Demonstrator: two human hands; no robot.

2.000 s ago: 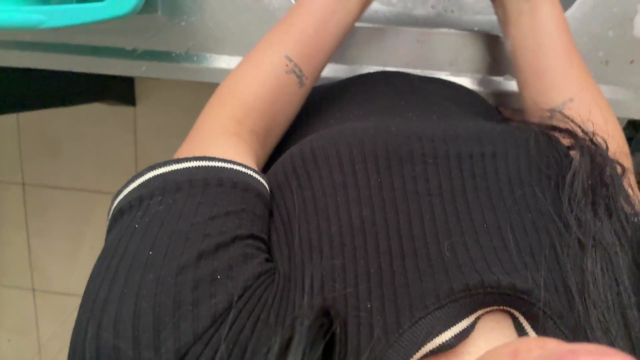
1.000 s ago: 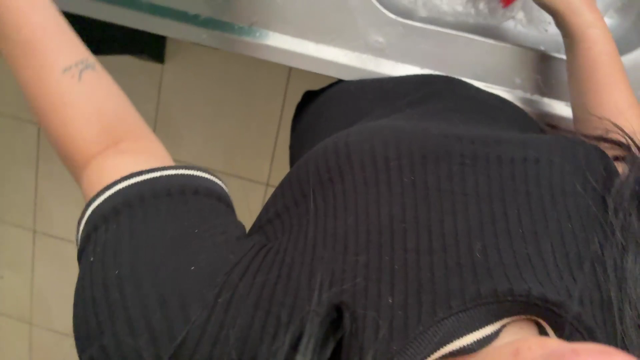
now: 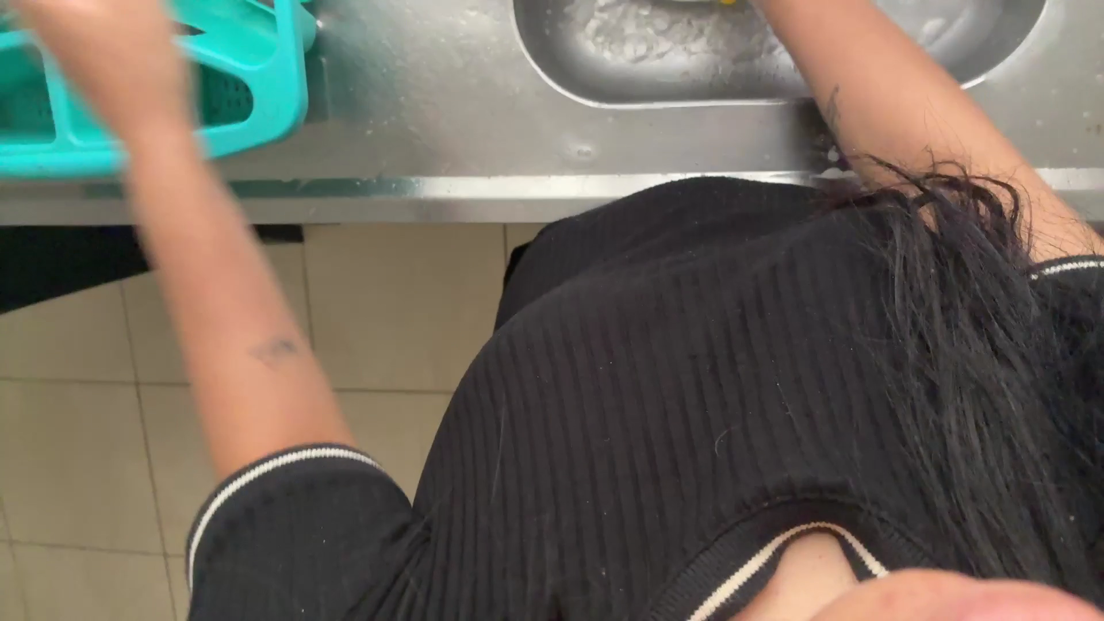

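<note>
My left hand (image 3: 108,52) is blurred at the top left, over a turquoise plastic dish rack (image 3: 289,95); its fingers run out of the frame, so what they hold or touch is hidden. My right forearm reaches over the front rim of a stainless steel sink basin (image 3: 595,102), and the right hand lies beyond the top edge. Suds or water (image 3: 638,34) cover part of the basin floor. Beside the right wrist, at the top edge, a small yellow piece (image 3: 727,3) shows, too cut off to name.
The steel countertop (image 3: 414,103) runs between rack and basin, with water drops on it. Its raised front edge (image 3: 483,186) lies against my black ribbed top. A dark object (image 3: 69,259) sits below the counter at left, above the tiled floor (image 3: 379,310).
Both arms reached toward the basin two seconds ago. My left arm has swung out to the left, and its hand is now over the rack. The right hand, partly visible one second ago, has left the view.
</note>
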